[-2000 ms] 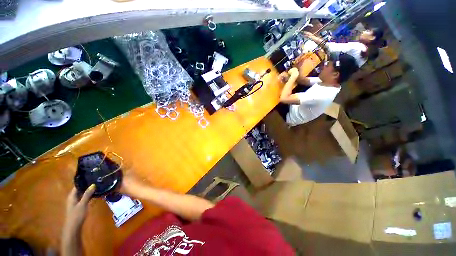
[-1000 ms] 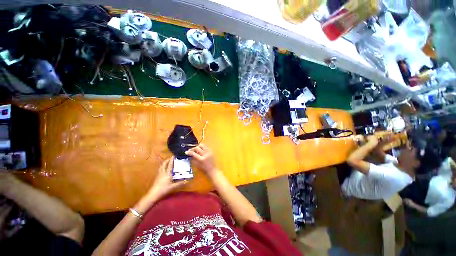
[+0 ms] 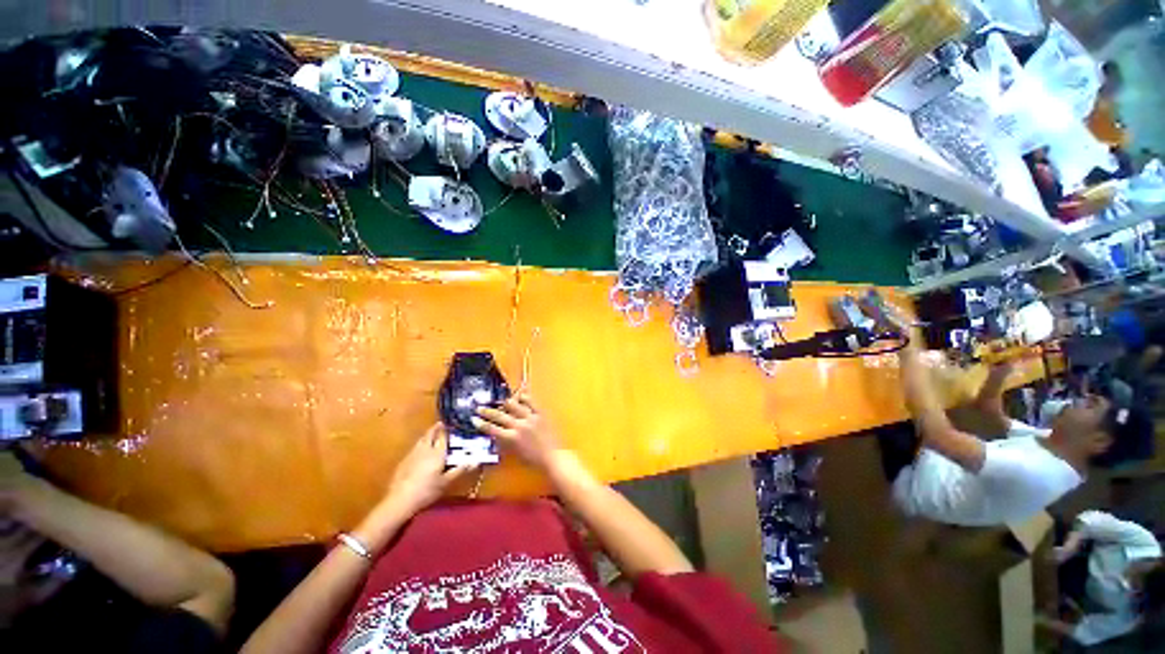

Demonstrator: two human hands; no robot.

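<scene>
The black housing (image 3: 468,383) lies on the orange bench in front of me, with a thin yellowish wire running up and right from it. The silver-white module (image 3: 473,450) is at its near end, partly under it. My left hand (image 3: 422,468) holds the module at its left edge. My right hand (image 3: 517,428) is on the right side of the housing, its fingers touching the near part of the shell. The fingertips are small and blurred, and the contact between housing and module is partly hidden.
White-silver round housings (image 3: 445,202) and tangled dark wired parts (image 3: 153,102) lie on the green strip. A clear bag of rings (image 3: 662,211) is at the back. Black boxes stand left (image 3: 79,358) and right (image 3: 726,307). A neighbour's arm (image 3: 128,543) is at left; another person (image 3: 984,466) sits at right.
Since one second ago, the housing has come nearer to me and now overlaps more of the module. The neighbour at right has reached forward to a grey part. Earlier, the view was tilted further right.
</scene>
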